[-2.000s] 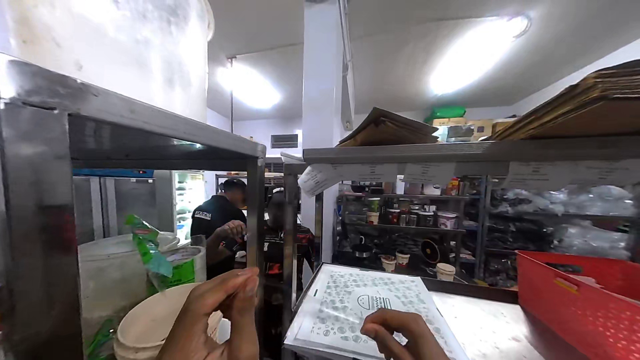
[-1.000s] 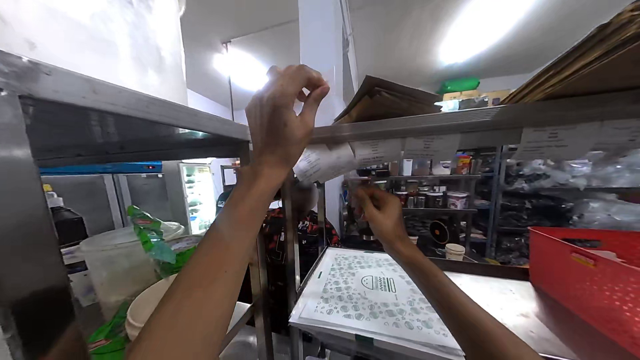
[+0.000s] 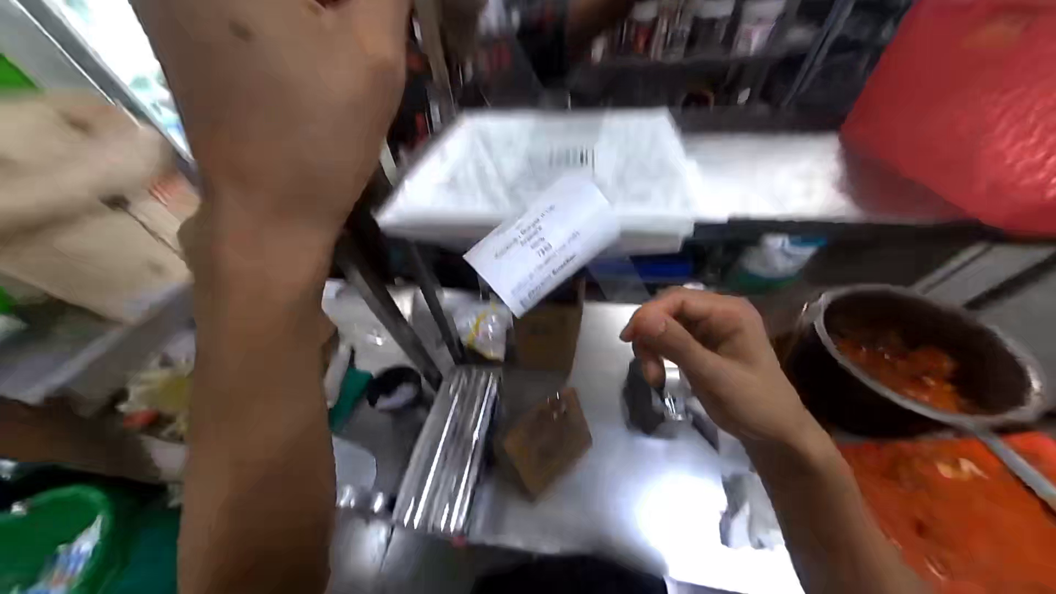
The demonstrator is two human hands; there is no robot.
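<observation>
My left hand [image 3: 289,91] is raised large at the upper left, its fingertips cut off by the frame's top edge, so its grip is hidden. A tilted white printed paper slip [image 3: 544,243] appears in front of the paper-covered stack [image 3: 528,157]. A faint clear strip [image 3: 620,279] runs past the slip and down to the fingertips of my right hand [image 3: 648,338], where thumb and forefinger are pinched together. Below lie a foil-like silver roll or package [image 3: 450,454] and a small brown cardboard piece [image 3: 549,441] on a steel counter [image 3: 594,511].
At the right stand a dark pot of red stew [image 3: 924,355] and orange-red food [image 3: 949,495] with a metal utensil handle. A red plastic basket [image 3: 965,107] is at the upper right, a green tub [image 3: 58,528] at the lower left. Metal shelf posts rise mid-left.
The view has tilted sharply down to the counter. The white slip, near the shelf edge one second ago, now appears between my hands, over the paper-covered stack.
</observation>
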